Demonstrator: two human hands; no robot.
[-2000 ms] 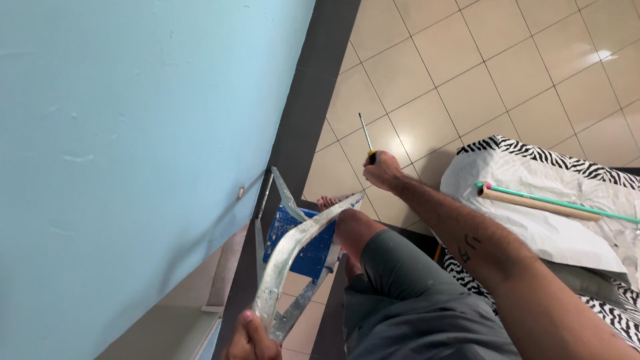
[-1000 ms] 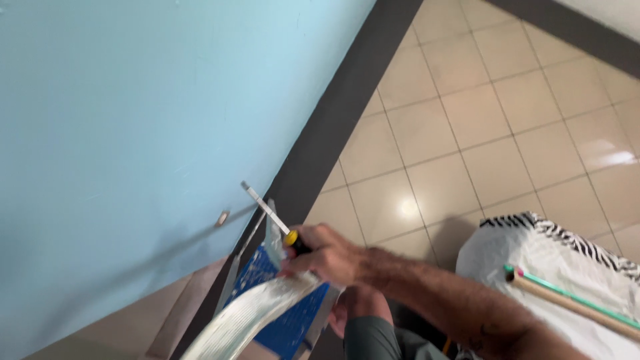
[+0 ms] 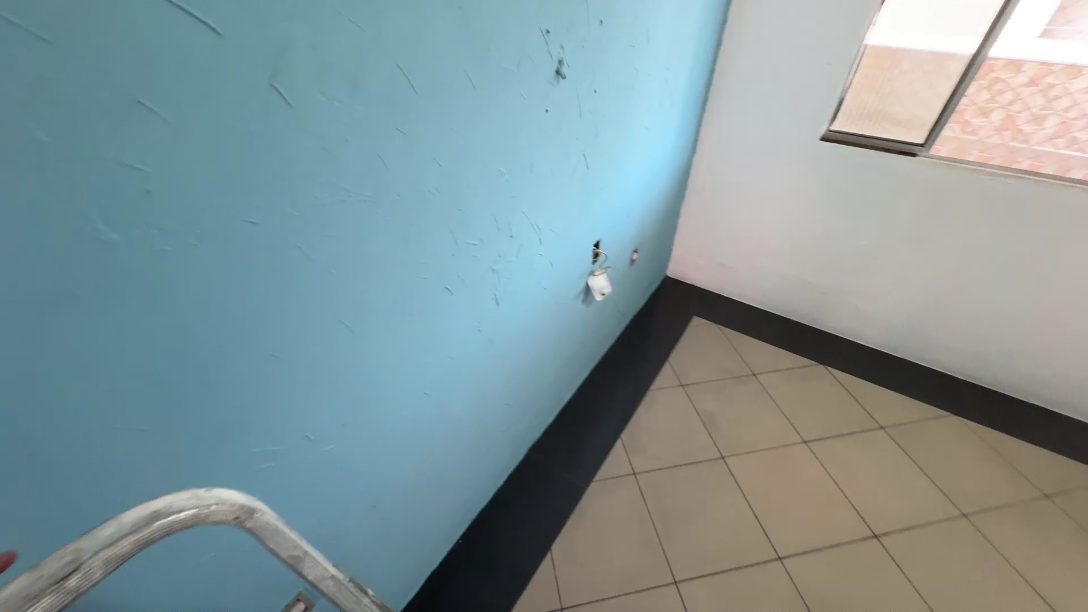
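Observation:
A paint-smeared metal rail [image 3: 204, 503], the curved top of a stepladder, rises from the bottom left in front of the blue wall [image 3: 340, 255]. Only a fingertip of my left hand [image 3: 7, 561] shows at the left edge, close to the rail; whether it touches the rail cannot be seen. My right hand is out of view, and so is the screwdriver. Low on the wall near the corner, a white electrical fitting [image 3: 599, 285] hangs by wires from a hole in the wall [image 3: 597, 250]. A small fitting [image 3: 297, 603] is partly visible inside the rail's curve.
A small wall opening [image 3: 634, 256] lies right of the hanging fitting. Dark edging [image 3: 586, 399] runs along the foot of both walls beside the beige tiled floor [image 3: 705, 476]. On the white wall [image 3: 782, 195] is a metal-framed window [image 3: 922, 149]. The blue wall bears scratches and small holes.
The view has swung up toward the room corner. My right hand with the screwdriver, seen near the stepladder a second ago, has left the view.

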